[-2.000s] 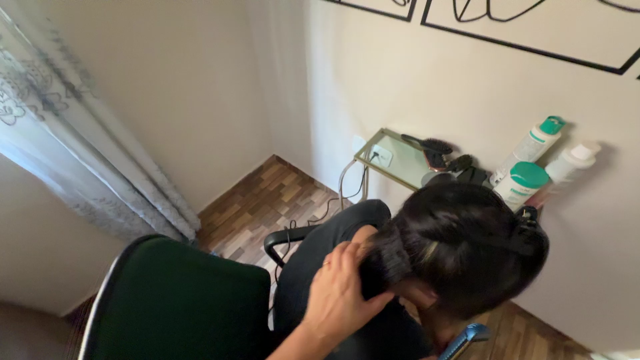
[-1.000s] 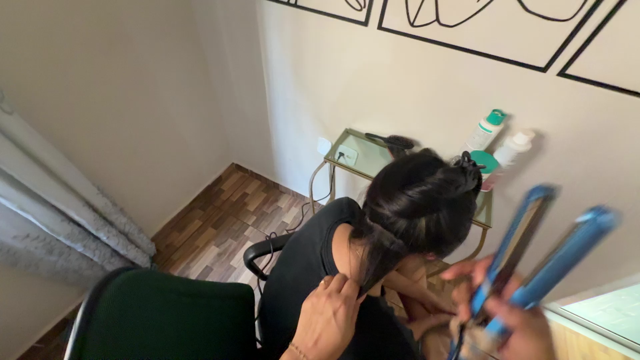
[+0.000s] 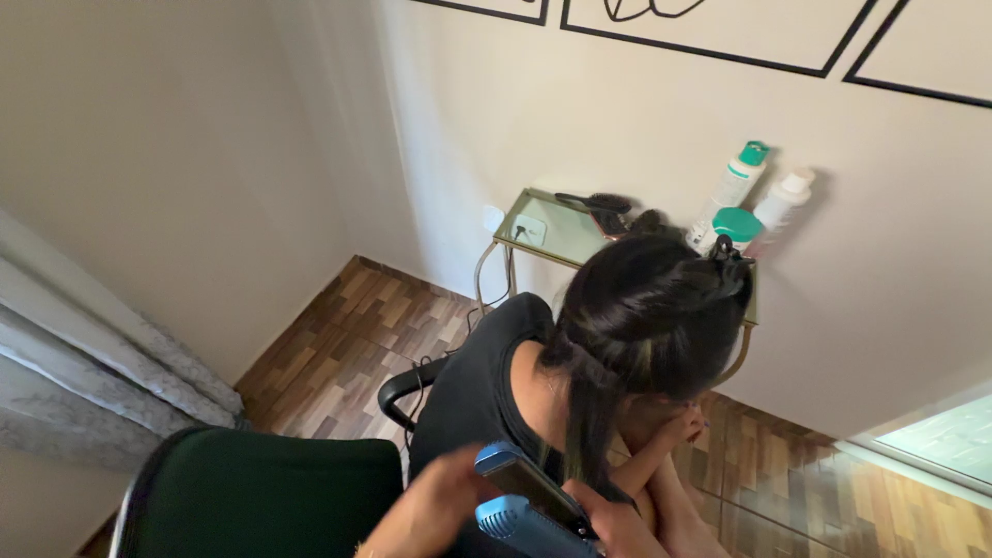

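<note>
A blue flat iron [image 3: 535, 504], its plates apart, is in my right hand [image 3: 616, 523] at the bottom centre. Just left of its tips is my left hand [image 3: 446, 492], blurred, its fingers partly hidden behind the iron; whether they hold anything cannot be told. Beyond both hands sits a person in a black top [image 3: 484, 387], head bent forward. Part of the dark hair [image 3: 593, 411] hangs loose beside the neck, and the rest is gathered up with a dark hair clip [image 3: 725, 256].
A glass-topped side table [image 3: 562, 232] by the wall bears hairbrushes [image 3: 604, 203], a green-capped bottle [image 3: 736, 182], a white bottle [image 3: 784, 200] and a green-lidded jar [image 3: 736, 225]. A dark green chair back [image 3: 271, 496] stands at lower left. A cord [image 3: 418, 387] runs past the armrest [image 3: 399, 395].
The flat iron and my right hand have moved left, from the right side to beside my left hand. My left hand was at the hair near the neck and is now lower, left of it.
</note>
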